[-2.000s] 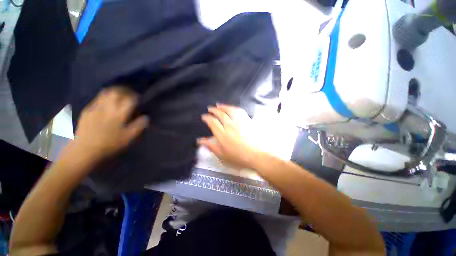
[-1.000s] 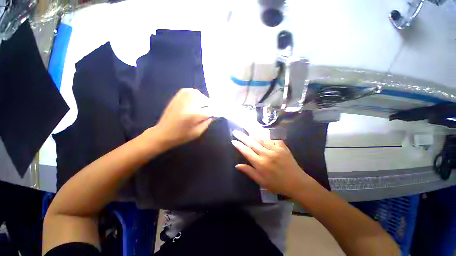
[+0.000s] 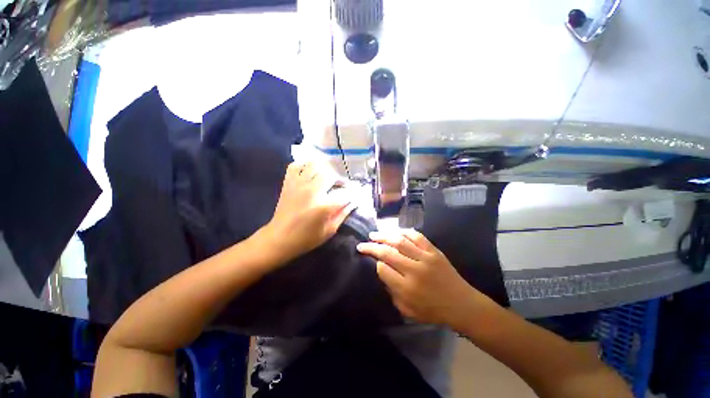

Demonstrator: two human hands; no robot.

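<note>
The dark garment lies spread on the machine bed left of the needle area, and part of it also lies right of the needle under the arm. My left hand is bare and pinches a folded edge of the cloth just left of the presser foot area. My right hand is bare, its fingertips on the same edge just in front of the foot. The presser foot and needle are washed out by the lamp glare. The white machine head stands over the cloth.
A dark cut panel lies at the far left beside a blue strip. Black-handled scissors lie at the far right. A printed ruler runs along the front edge. Blue plastic baskets stand below.
The garment, bunched at first, has been spread and brought under the machine head. Both hands have moved together beside the needle area. The view has turned, so the machine head appears more central.
</note>
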